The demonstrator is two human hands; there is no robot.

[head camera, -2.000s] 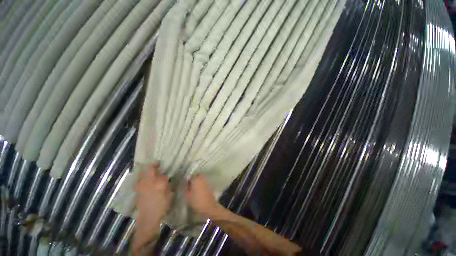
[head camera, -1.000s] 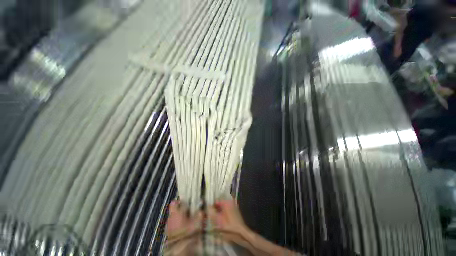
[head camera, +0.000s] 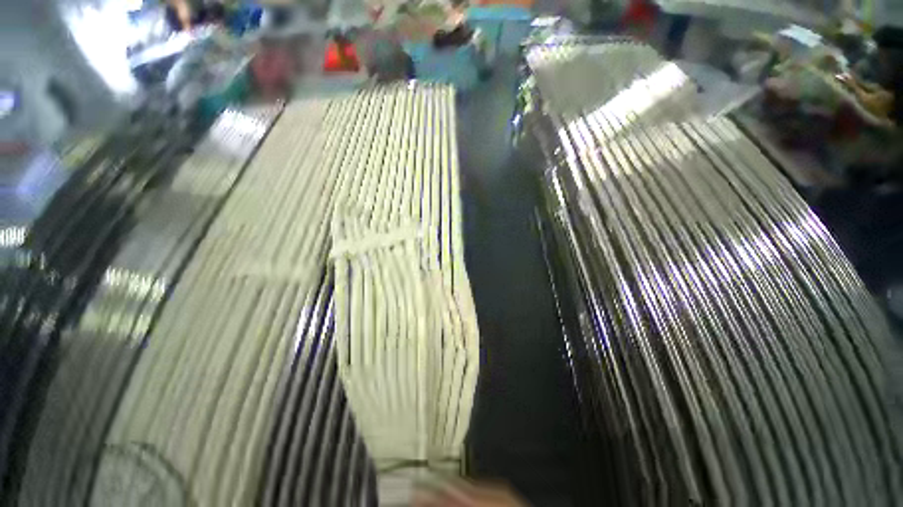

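A cream pleated curtain panel (head camera: pixel 391 327) lies lengthwise on the steel-tube rack and narrows into a gathered end at the bottom of the view. A narrow cream cloth band (head camera: pixel 381 241) lies across its pleats. Part of one hand, which looks like my right hand (head camera: pixel 470 492), shows blurred at the bottom edge, at the panel's gathered end; its fingers are mostly cut off, so its hold cannot be told. My left hand is not visible.
More cream pleated cloth (head camera: pixel 213 347) lies to the left. Bare steel tubes (head camera: pixel 297 391) show between the cloths. Another steel-tube rack (head camera: pixel 693 287) stands to the right across a dark gap (head camera: pixel 515 327). Blurred coloured items and equipment fill the background.
The view has tilted up, showing the panel's far end. The panel's near end has gone from spread out to a narrow bundle. My left hand has left the picture.
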